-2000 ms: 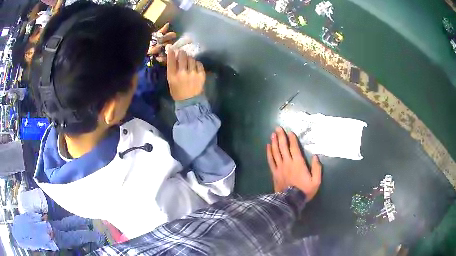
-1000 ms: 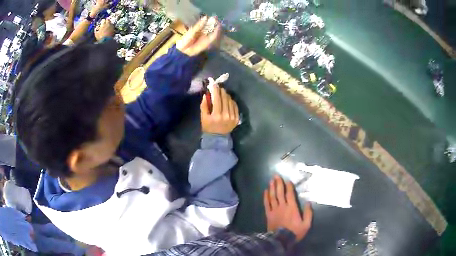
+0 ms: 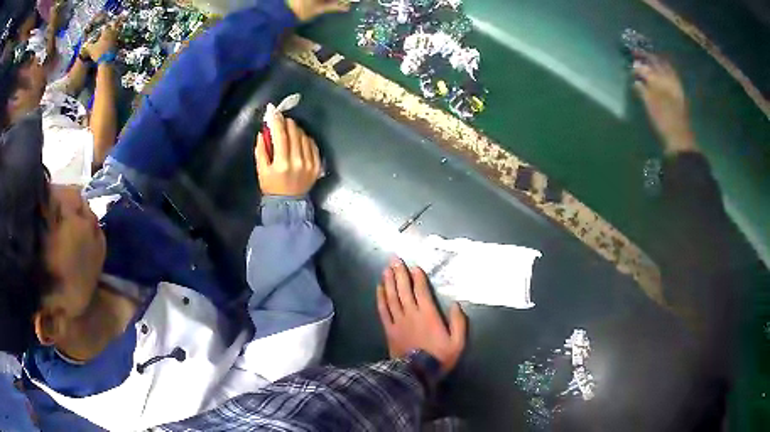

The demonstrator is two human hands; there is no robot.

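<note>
My left hand (image 3: 422, 316), in a plaid sleeve, lies palm down on the dark mat with fingers apart, holding nothing. Its fingertips are beside a flat white cloth (image 3: 490, 272). A thin dark rod (image 3: 415, 218) lies just beyond the cloth. My right hand (image 3: 663, 97), in a dark sleeve, reaches over the green belt. Its fingertips are at a small wired board assembly (image 3: 635, 42); blur hides whether they grip it. More wired board assemblies (image 3: 578, 363) lie on the mat, right of my left hand.
A neighbour's hand (image 3: 287, 160) with a red-handled tool is at the left; their other arm (image 3: 203, 84) reaches to the belt. A worn, speckled rail (image 3: 473, 143) edges the belt. Piled assemblies (image 3: 435, 55) lie on the belt, and another single one (image 3: 652, 173) is below my right hand.
My right hand has come into view over the belt. My left hand stays flat by the cloth. The neighbour's far arm has stretched to the belt. The view has shifted right.
</note>
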